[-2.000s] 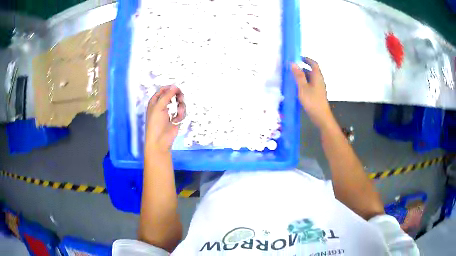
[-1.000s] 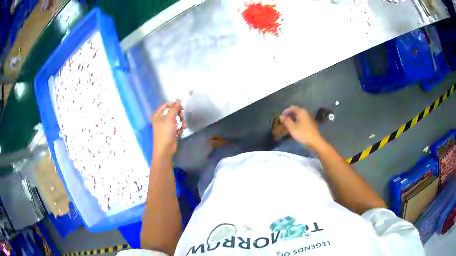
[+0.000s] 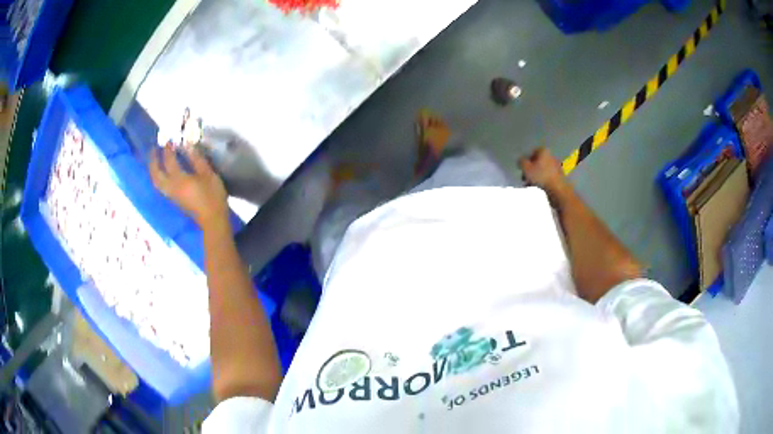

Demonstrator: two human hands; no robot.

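Observation:
My left hand (image 3: 188, 180) is over the near left part of the metal bench (image 3: 246, 76), beside the tray, with its fingers spread. Small white parts (image 3: 188, 131) lie on the bench just beyond its fingertips. A blue tray (image 3: 169, 229) full of white parts speckled red (image 3: 110, 246) stands to the left of my left hand. My right hand (image 3: 542, 167) hangs over the floor to the right, small and blurred; its fingers look curled, and whether it holds anything does not show.
Red small parts (image 3: 303, 4) lie on the bench at the top edge. A dark round object (image 3: 506, 91) is on the floor beside yellow-black tape (image 3: 653, 80). Blue trays with cardboard (image 3: 720, 216) stand at the right. A blue stool (image 3: 292, 275) is partly hidden behind my left forearm.
The view has turned right, away from the tray. My left hand has moved left and opened, and the white parts it held now lie on the bench. My right hand is lower at my side.

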